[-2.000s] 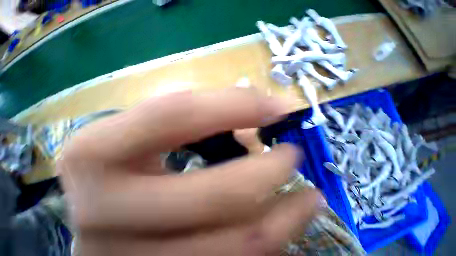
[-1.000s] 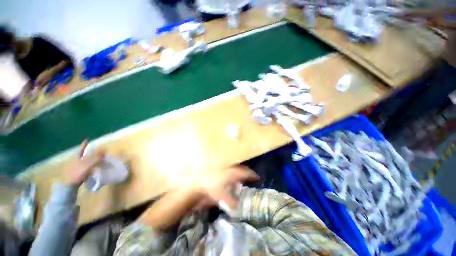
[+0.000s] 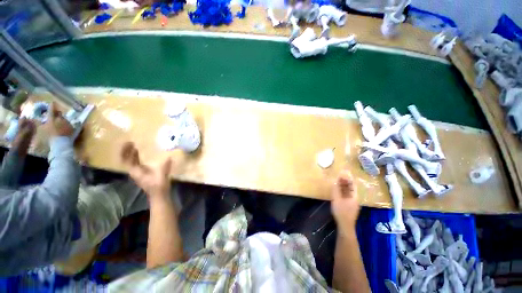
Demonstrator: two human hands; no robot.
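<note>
A white-grey hollow body [image 3: 186, 134] rests on the tan bench, front left. My left hand [image 3: 150, 173] is open with fingers spread, just below and left of it, not touching it. My right hand [image 3: 345, 197] is at the bench's front edge, slightly blurred; nothing shows in it. It is between a small white teardrop-shaped bottle [image 3: 325, 158] and a pile of light-grey arms [image 3: 400, 143]. One arm [image 3: 395, 197] hangs over the edge. A blurred white thing [image 3: 266, 257] shows at my lap; whether it is a part or clothing is unclear.
A joined unit [image 3: 315, 44] lies on the green belt [image 3: 229, 68]. A blue crate [image 3: 380, 252] of arms stands below right. A white bottle [image 3: 482, 174] lies far right. A neighbour's grey sleeves [image 3: 57, 171] and a metal upright [image 3: 43, 71] are at left. Blue parts [image 3: 209, 12] lie across the belt.
The view has shifted. My hands, close together over my lap a second ago, are now apart near the bench edge. The neighbour's hand has moved left, away from the hollow body, now on the bench.
</note>
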